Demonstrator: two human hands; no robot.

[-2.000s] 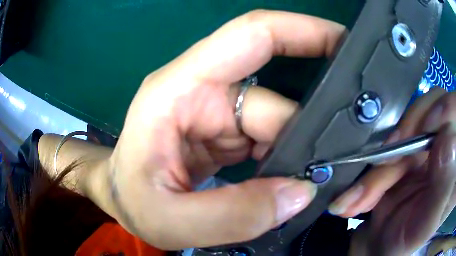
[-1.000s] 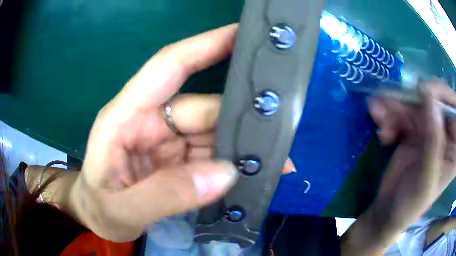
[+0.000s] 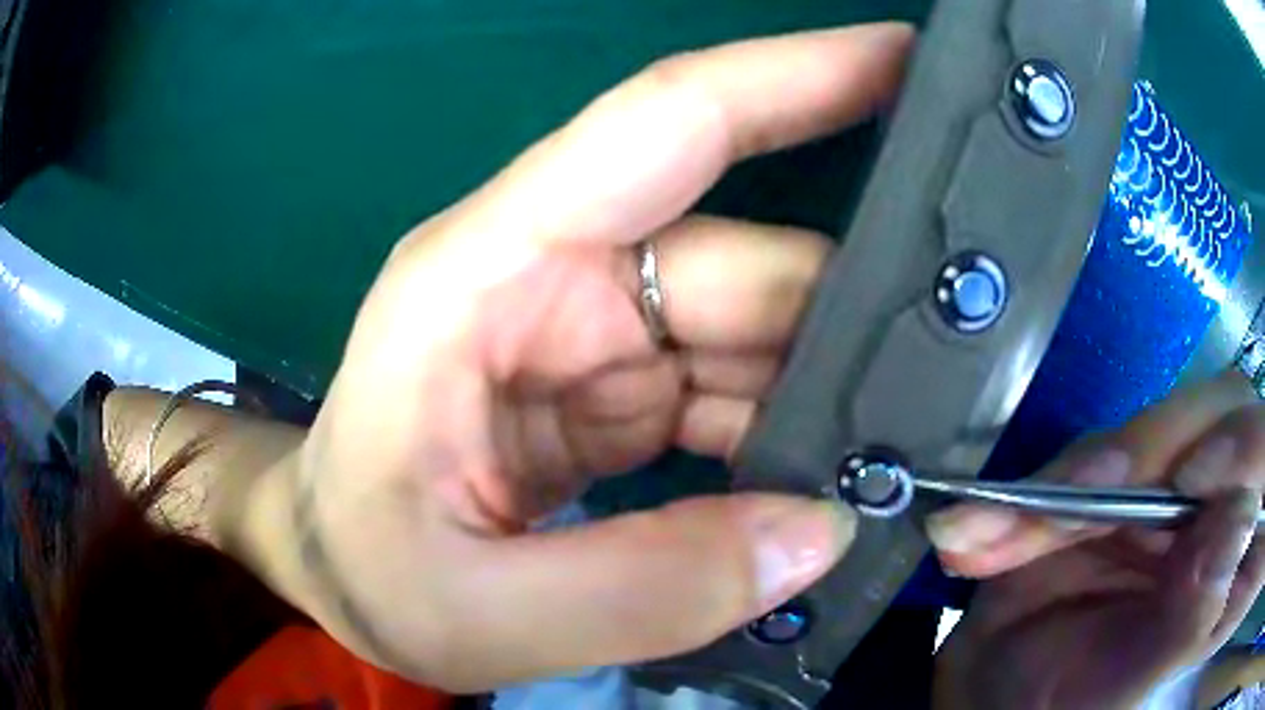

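My left hand (image 3: 555,375) holds a dark grey housing strip (image 3: 888,361) tilted up to the right, thumb on its near face beside a round insert. Several round inserts (image 3: 970,291) with dark rings and pale bluish centres sit along it. My right hand (image 3: 1110,555) holds slim silver tweezers (image 3: 1068,499), which look closed. Their tip touches the rim of the insert (image 3: 877,483) next to my left thumb. A pale arc shows around that insert's lower edge. The tweezers' rear end is hidden by my right fingers.
A shiny blue carrier sheet (image 3: 1110,333) lies behind the strip at right, with rows of pale crescents (image 3: 1179,180) near its far end. The green surface (image 3: 250,180) lies beneath. Something orange (image 3: 312,666) shows at the bottom left, beside dark hair.
Since one second ago, my right hand has come from the crescent rows to the strip with the tweezers. The strip and my left hand have moved right, and the strip is more tilted.
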